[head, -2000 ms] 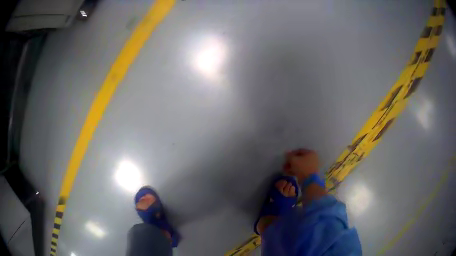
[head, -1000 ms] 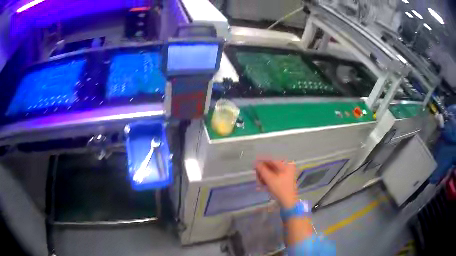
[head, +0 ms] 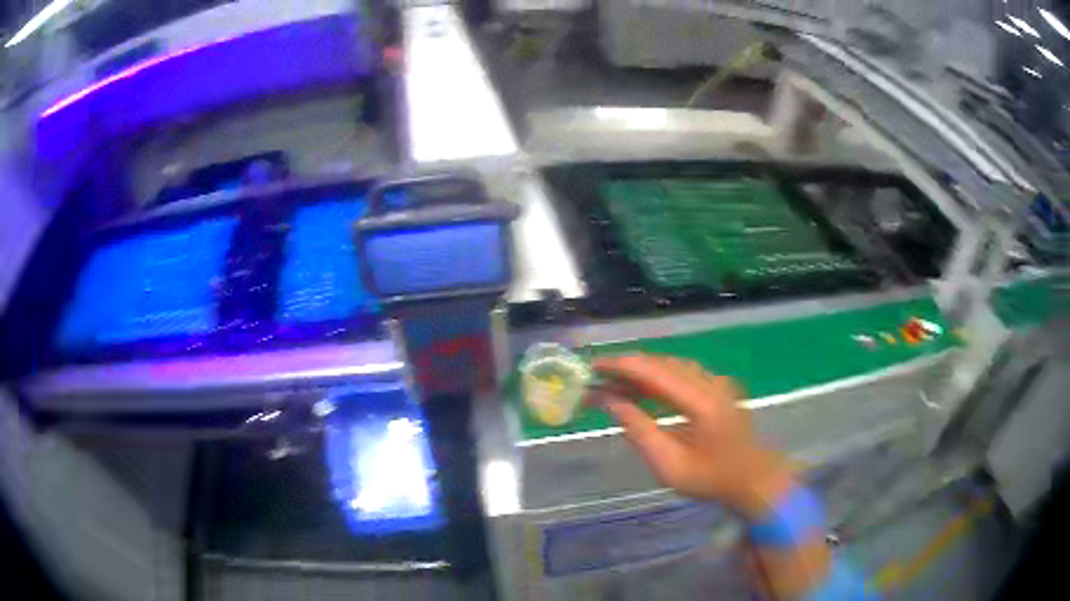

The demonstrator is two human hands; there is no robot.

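A clear cup with yellowish contents (head: pixel 554 385) stands at the left end of the green ledge on the machine front. My right hand (head: pixel 692 429), bare with a blue band at the wrist, reaches in from the lower right, its thumb and fingers just right of the cup. A small dark thing shows at the fingertips; blur hides whether the fingers hold it or touch the cup. My left hand is not in view.
A monitor on a post (head: pixel 434 258) stands left of the cup. Blue-lit boards (head: pixel 153 282) lie at the left, a green board (head: pixel 722 229) at the right. A blue bin (head: pixel 381 460) hangs below. Buttons (head: pixel 918 331) sit along the ledge.
My right hand has moved up from in front of the machine to the ledge beside the cup, with the fingers extended. The view has shifted, and the machine appears lower in the picture.
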